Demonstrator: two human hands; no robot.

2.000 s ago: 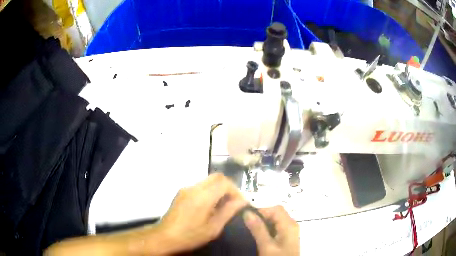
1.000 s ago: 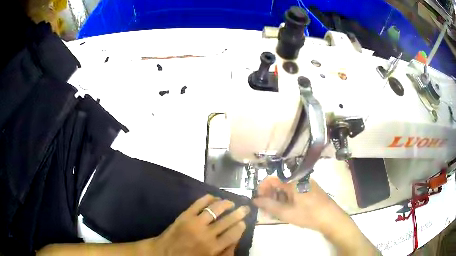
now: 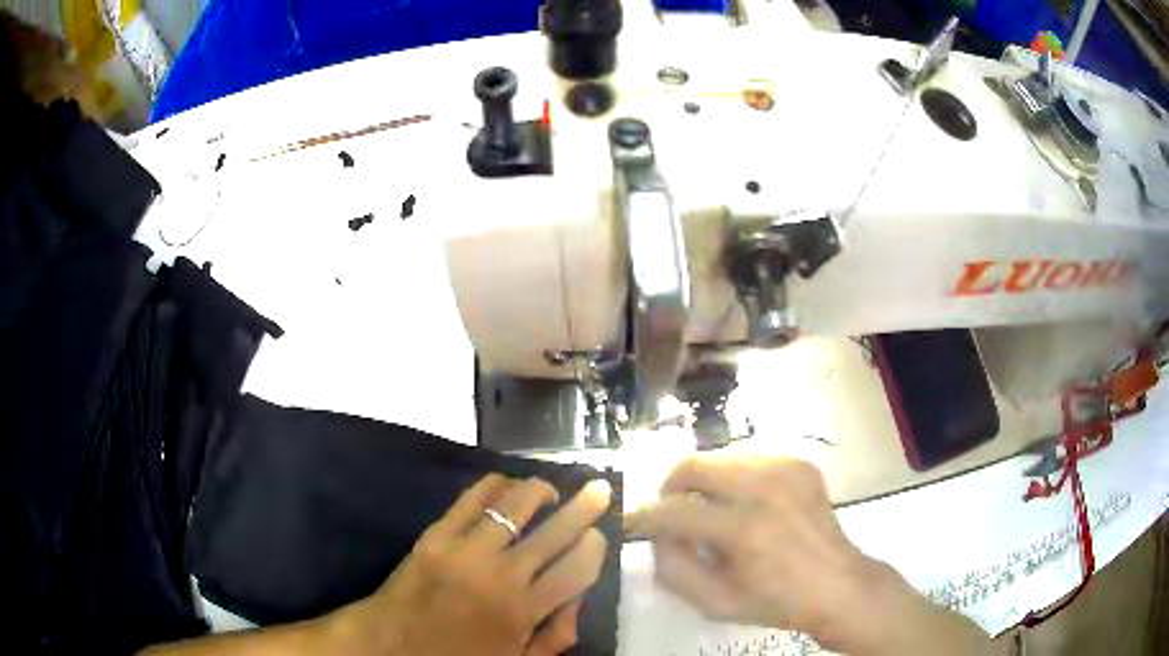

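Note:
A flat black fabric piece (image 3: 346, 500) lies on the white table in front of the sewing machine (image 3: 820, 269). My left hand (image 3: 513, 564), with a ring on one finger, lies flat on the fabric near its right end, fingers apart. My right hand (image 3: 756, 538) is at the fabric's right edge, just below the presser foot (image 3: 600, 417), with its fingers curled together; it is blurred, and what is between the fingertips cannot be told. The fabric's upper right corner is close to the needle plate (image 3: 532, 413).
A heap of black pieces (image 3: 90, 385) fills the left side. A dark flat rectangular object (image 3: 936, 397) lies under the machine arm. A tangled red cord (image 3: 1083, 449) is at the right. Black scraps (image 3: 360, 222) dot the table behind. A blue bin (image 3: 308, 51) stands beyond.
The fabric has come into view flat from the left, under my left hand. My right hand has moved from beneath the needle area to the fabric's right edge. The view has shifted.

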